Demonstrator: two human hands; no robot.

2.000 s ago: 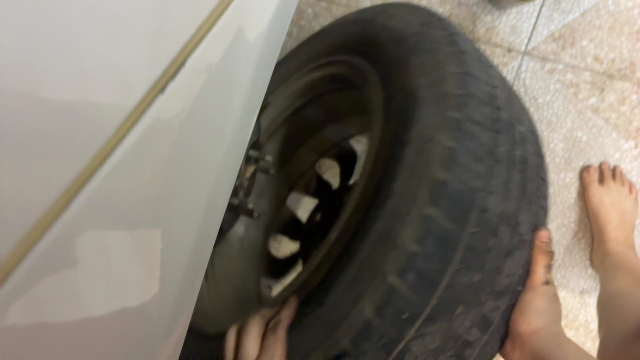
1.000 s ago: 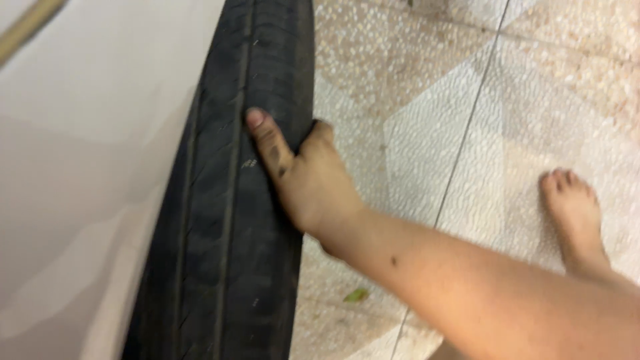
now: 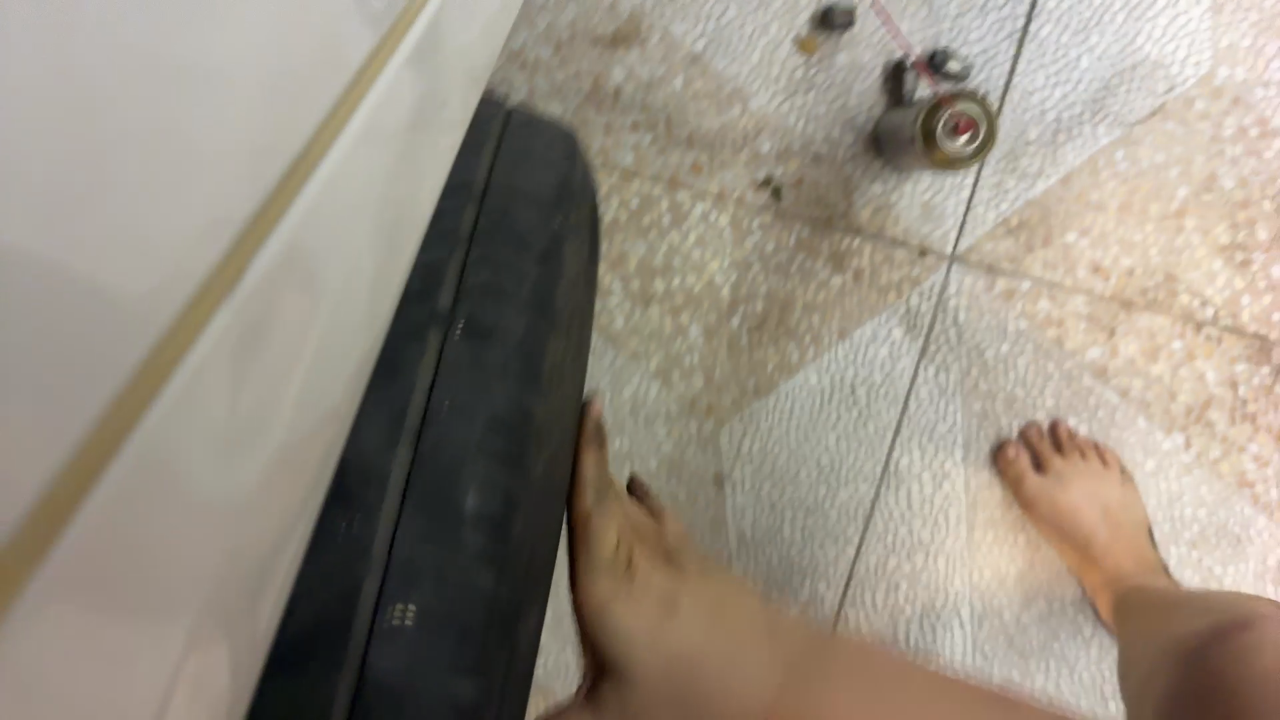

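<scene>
A black rubber car tyre (image 3: 470, 440) stands upright beside the white painted body panel of a car (image 3: 200, 250), which covers its left part. Against the tyre's outer side rests my right hand (image 3: 650, 590), its dirt-marked fingers extended along the sidewall. Whether the fingers curl round anything is hard to see, since the hand is blurred. My left hand is out of view. The wheel's rim does not show from this angle.
A metal spray can (image 3: 940, 130) lies on the patterned tile floor (image 3: 820, 470) at the top right, with small dark metal parts (image 3: 948, 64) near it. My bare foot (image 3: 1085, 505) is on the tiles at the right.
Two seconds ago the tyre was tilted away from the car with both hands on it; now it stands alongside the panel. My right hand has shifted from the tread to the outer side.
</scene>
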